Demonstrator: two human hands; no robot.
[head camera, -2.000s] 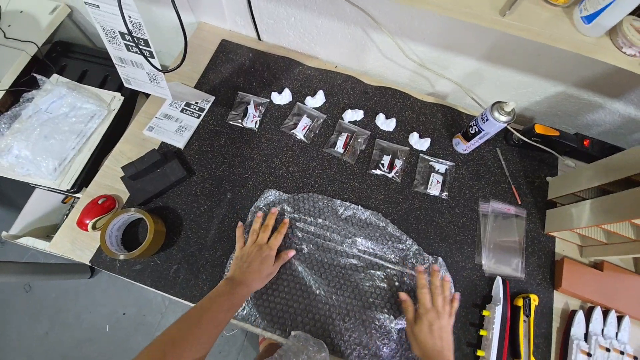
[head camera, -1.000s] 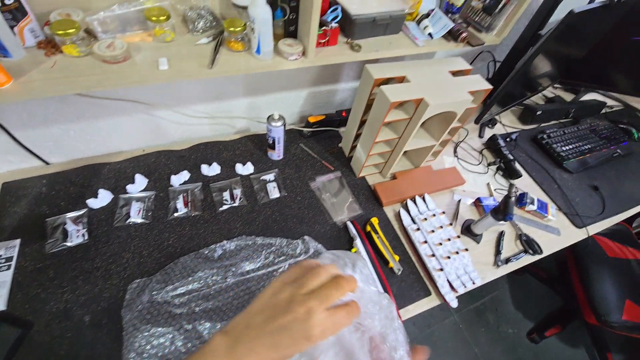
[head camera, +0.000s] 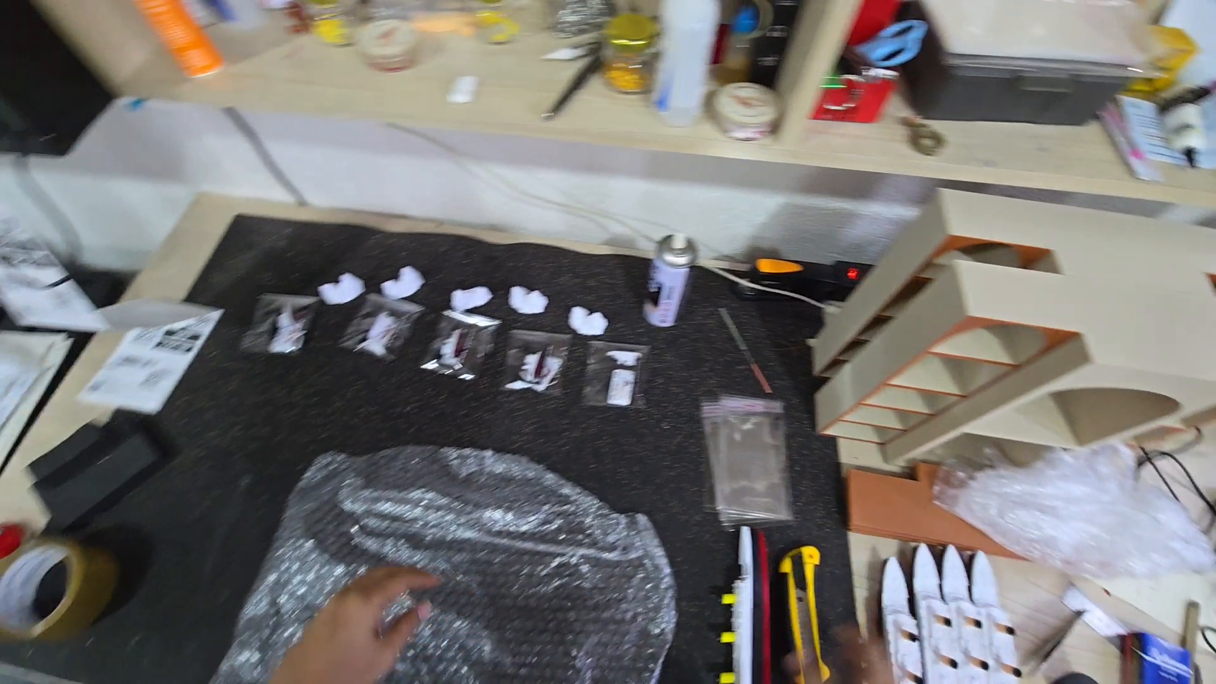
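A sheet of bubble wrap (head camera: 494, 560) lies on the black mat, with my left hand (head camera: 366, 617) over its lower left part, fingers apart and holding nothing I can make out. My right hand (head camera: 855, 655) is blurred at the bottom edge, beside a yellow utility knife (head camera: 804, 608); whether it touches the knife I cannot tell. Left of the knife lies a narrow red, white and black model ship hull (head camera: 746, 608). Several small clear bags with parts (head camera: 456, 344) lie in a row, each near a folded white piece (head camera: 471, 298). Empty clear bags (head camera: 749, 461) lie at the right.
Brown packing tape (head camera: 57, 589) stands at the lower left, near black foam pieces (head camera: 100, 465). A spray can (head camera: 670, 280) stands by the wall. To the right are a beige cabinet-like structure (head camera: 997, 380), crumpled clear plastic (head camera: 1073, 513) and white model hulls (head camera: 950, 617). A shelf (head camera: 589, 114) overhangs the back.
Crumpled clear plastic, under my hand a second ago, now lies at the right by the beige structure. My left hand is over the flat bubble wrap. The view has swung right and partly back.
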